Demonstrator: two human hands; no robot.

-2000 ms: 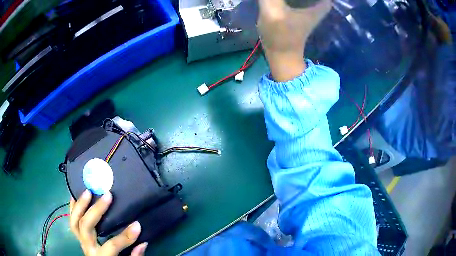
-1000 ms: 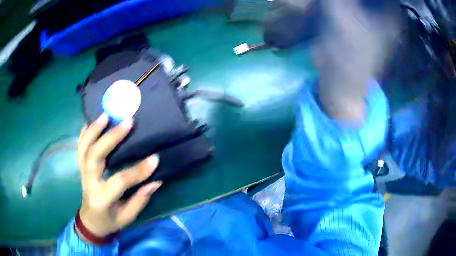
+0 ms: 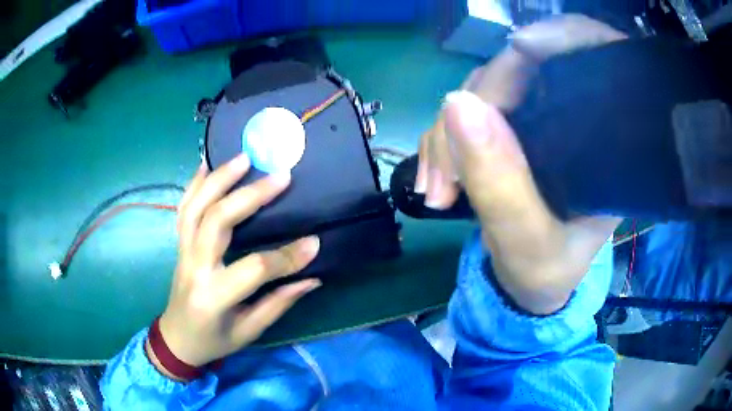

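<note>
The blower fan module (image 3: 329, 164) lies flat on the bench with its round white label up. A black duct cover (image 3: 357, 245) lies across its near, straight end. My left hand (image 3: 233, 265) holds the module from the lower left, fingertips on the label's edge and on the cover. My right hand (image 3: 514, 177) is closed around the thick black body of the electric screwdriver (image 3: 610, 128), large and close to the camera. Its narrow end points left at the module's right edge; the bit is not visible, so contact cannot be told.
A blue bin (image 3: 193, 28) stands at the back, with loose black parts (image 3: 96, 64) left of it. A pale box (image 3: 477, 30) is behind my right hand. A fan lead (image 3: 120, 201) with a white plug trails left. A person's blue clothing (image 3: 682, 261) shows at the right.
My right hand has come back from the far side with the screwdriver, to the module's right edge. My left hand stays on the module, which now appears farther right and more upright in view.
</note>
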